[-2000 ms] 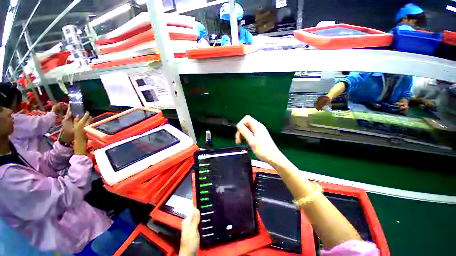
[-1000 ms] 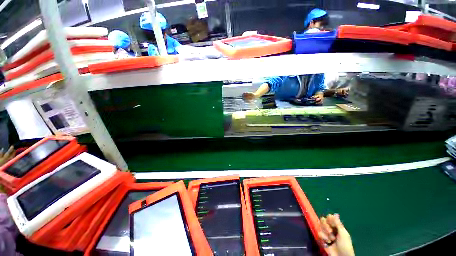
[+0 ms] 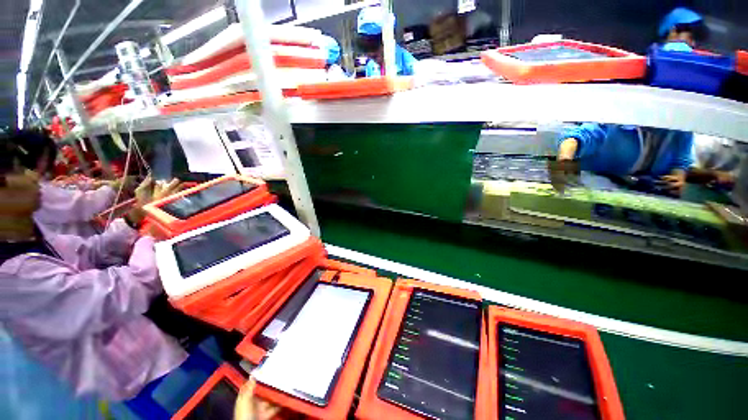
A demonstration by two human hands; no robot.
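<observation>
A tablet with a plain white screen (image 3: 321,340) lies in an orange foam tray (image 3: 371,328) at bottom centre. To its right, two tablets with green text lists on black, a nearer one (image 3: 435,353) and a far-right one (image 3: 543,373), lie in orange trays. My left hand (image 3: 253,405) is cut off by the bottom edge. Its fingers are at the lower left corner of the white-screen tablet's tray; whether they grip it is unclear. My right hand is out of the picture.
A leaning pile of orange trays, topped by a white tray (image 3: 168,267), stands left. Beside it sits a person in a pink smock (image 3: 90,303). A metal post (image 3: 287,156) and white shelf (image 3: 426,107) stand beyond. The green belt (image 3: 689,377) runs right.
The view has swung back left. The tablet held up earlier is no longer raised. My right hand has left the picture, and my left hand shows at the white-screen tablet's tray.
</observation>
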